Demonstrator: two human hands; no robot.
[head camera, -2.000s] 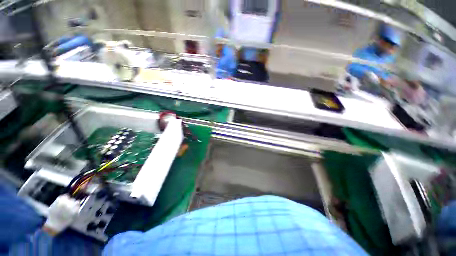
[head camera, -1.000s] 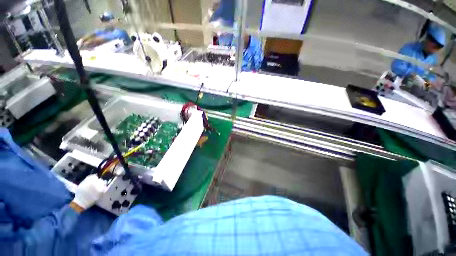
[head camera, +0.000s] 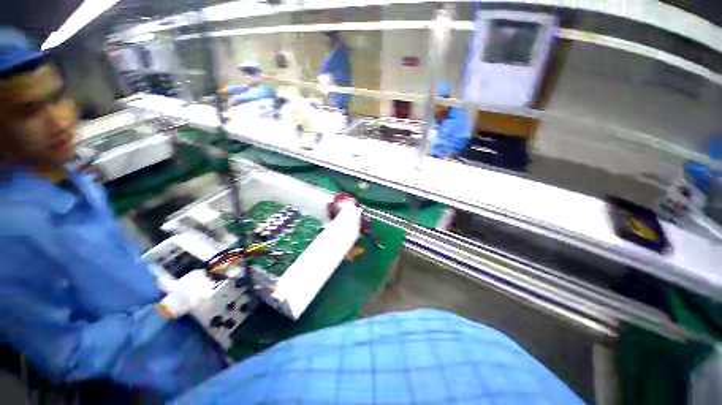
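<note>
Neither of my hands is in view. Nearest in front of me on the left, a white housing [head camera: 321, 265] lies open on a green mat [head camera: 372, 273]. Inside it are a green circuit board [head camera: 297, 245] and a double row of capacitors [head camera: 277, 222]. A dark red cable coil [head camera: 342, 202] is at its far end. At its near end is a white end panel with dark round holes [head camera: 229, 310], with a black, red and yellow wire bundle [head camera: 226, 259] beside it. Another person's white-gloved hand [head camera: 190, 293] is at this panel. The picture is blurred.
Another person in a blue smock [head camera: 71, 269] stands close on my left. A dark cord [head camera: 229, 158] hangs across the housing. Metal rails [head camera: 491, 265] run beside a long white bench [head camera: 530, 202] with a black tray [head camera: 637, 224]. Another housing [head camera: 134, 154] lies farther left. More workers are behind the bench.
The view has swung left, so the housing and bench sit farther right. The neighbouring person's head and body have come into view. The housing at the right edge has mostly left the picture.
</note>
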